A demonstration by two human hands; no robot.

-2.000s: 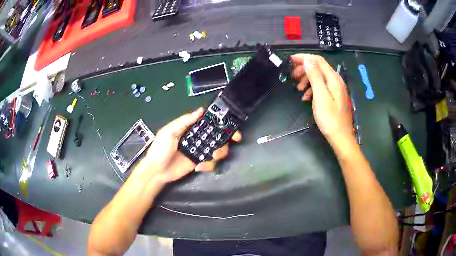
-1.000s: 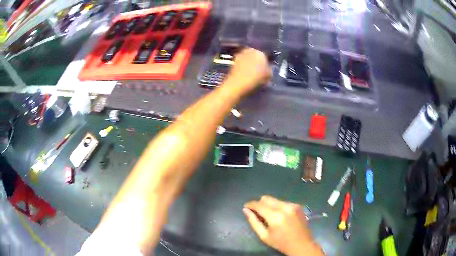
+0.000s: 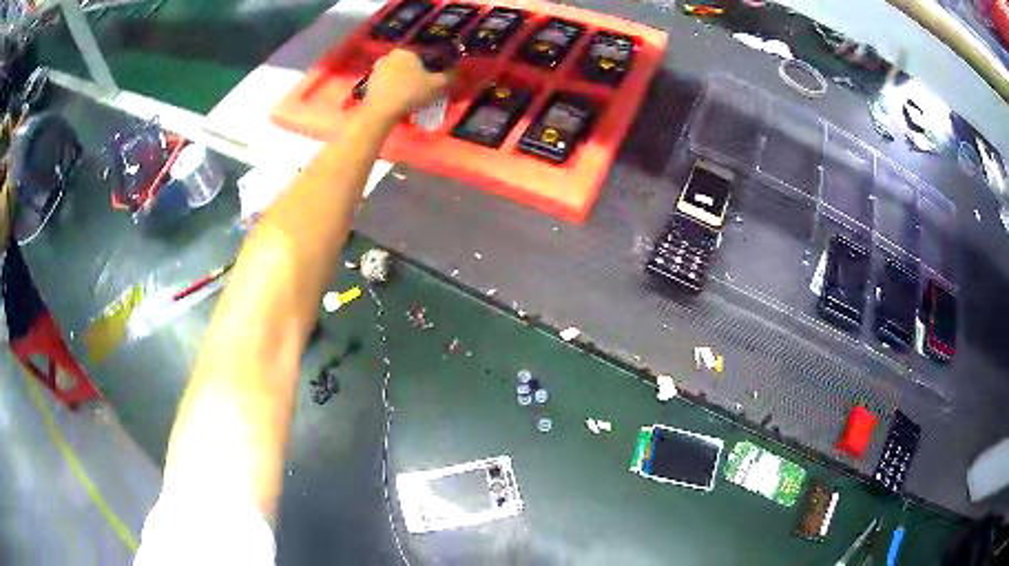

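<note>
My left hand [image 3: 407, 86] reaches over the front left part of the red tray [image 3: 564, 197], its fingers bent down. A dark item shows beside the fingers, but blur hides whether they grip it. Several black flip phones stand in the tray's slots, one of them at the front right [image 3: 557, 127]. An open flip phone [image 3: 684, 252] lies on the grey conveyor, lit screen half away from me and keypad half nearer. My right hand is not in view.
On the green mat [image 3: 443, 387] lie a silver bezel [image 3: 459, 494], a display module [image 3: 680, 457], a green circuit board [image 3: 766, 472] and bluish discs [image 3: 531, 389]. Clear trays [image 3: 841, 166] with dark phones, a red block [image 3: 856, 431] and a keypad [image 3: 896, 453] are on the conveyor.
The view has swung left. My left hand has gone from the conveyor to the red tray. My right hand has left the picture. The open phone on the conveyor now shows a lit screen.
</note>
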